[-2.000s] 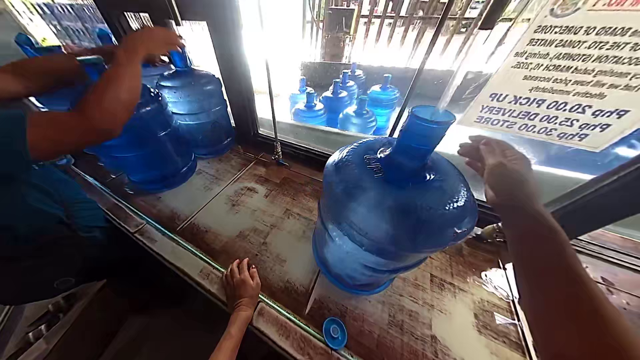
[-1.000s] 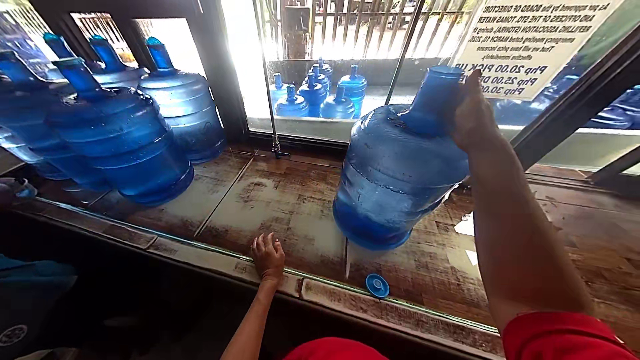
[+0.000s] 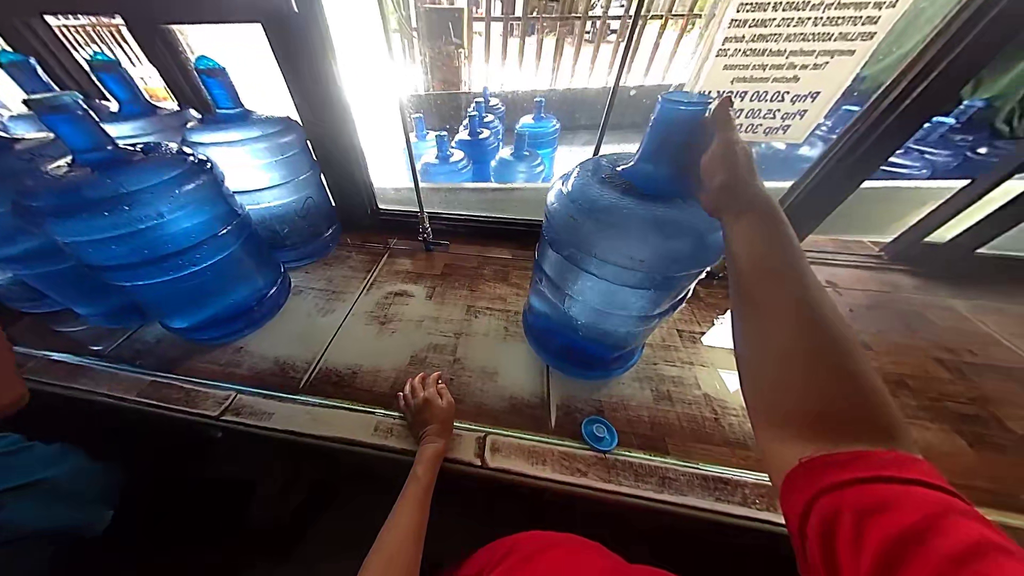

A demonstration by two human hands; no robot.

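A large translucent blue water jug [image 3: 624, 248] stands on the brown tiled counter, its neck leaning right in view and its mouth uncapped. My right hand [image 3: 726, 164] is on the right side of that neck, fingers pointing up near the rim; part of the grip is hidden. My left hand [image 3: 428, 408] rests on the counter's front edge, fingers a little apart, holding nothing. Right of it, a round blue cap [image 3: 599, 434] lies near the edge, in front of the jug.
Several capped blue jugs [image 3: 152, 224] crowd the counter's left end. A small metal valve or fitting [image 3: 428, 240] sits by the window frame. More jugs [image 3: 476, 148] stand beyond the glass, where a printed notice [image 3: 800, 60] hangs. Part of another person [image 3: 48, 488] shows at far left.
My right hand has moved from beside the jug's neck onto it. The other person's arms, over the left jugs two seconds ago, have withdrawn from them. The view has shifted.
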